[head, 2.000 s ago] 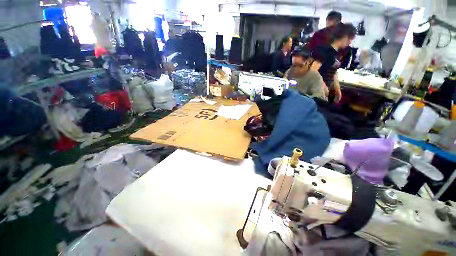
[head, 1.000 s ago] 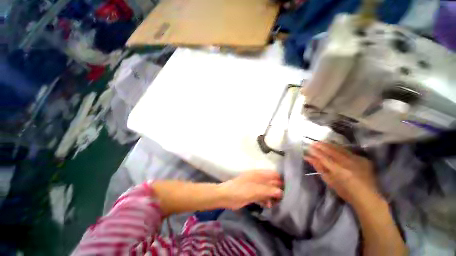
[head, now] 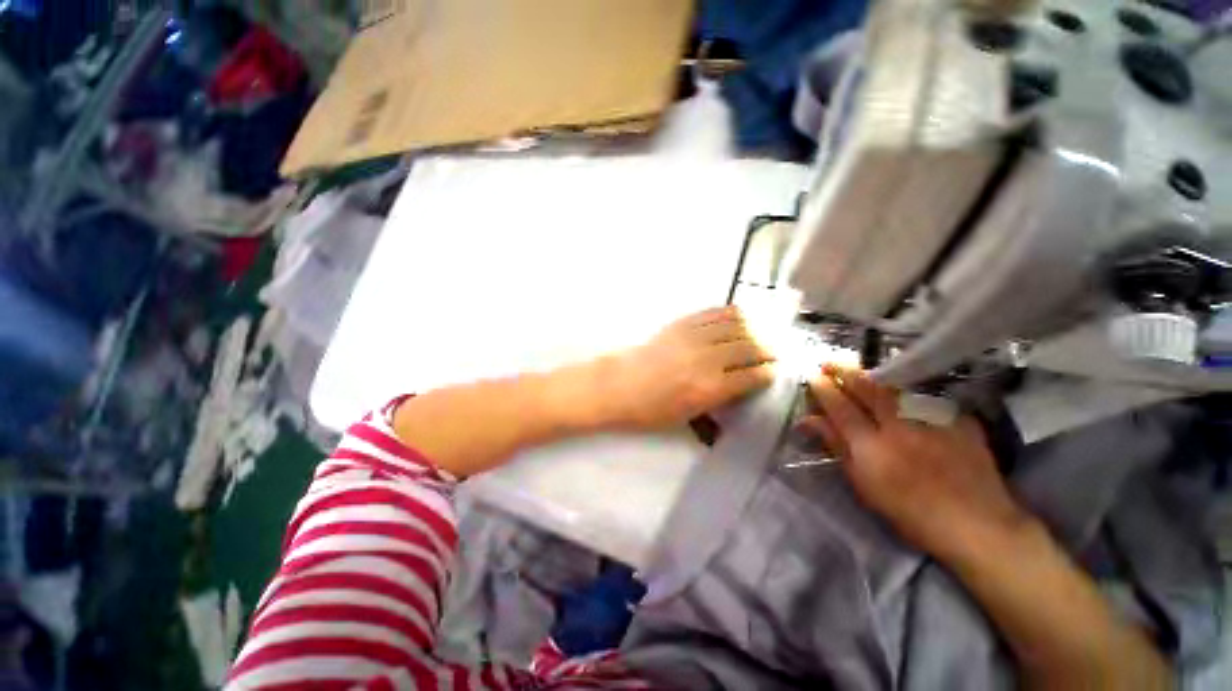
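Observation:
A grey garment (head: 797, 581) hangs over my lap, its bunched cloth below and right of the needle. A flat grey band (head: 723, 486) runs up to the brightly lit presser foot (head: 817, 354). My left hand (head: 689, 367) holds the band's left edge beside the foot, fingertips close to it. My right hand (head: 905, 452) has its fingertips on the cloth just right of the foot, fingers bent. A thin bright metal line (head: 813, 463) lies by the right fingers. Glare hides the needle tip.
The sewing machine head (head: 932, 162) stands over the upper right, with a white ribbed dial (head: 1157, 338). The white table (head: 541, 270) extends left. Brown cardboard (head: 500, 74) lies behind it. Cloth scraps lie on the green floor (head: 264, 520) at left.
The view has tilted down to the work from the room. Since one second ago, my left hand has moved up to the foot; the band now shows straighter. My right hand stays by the foot.

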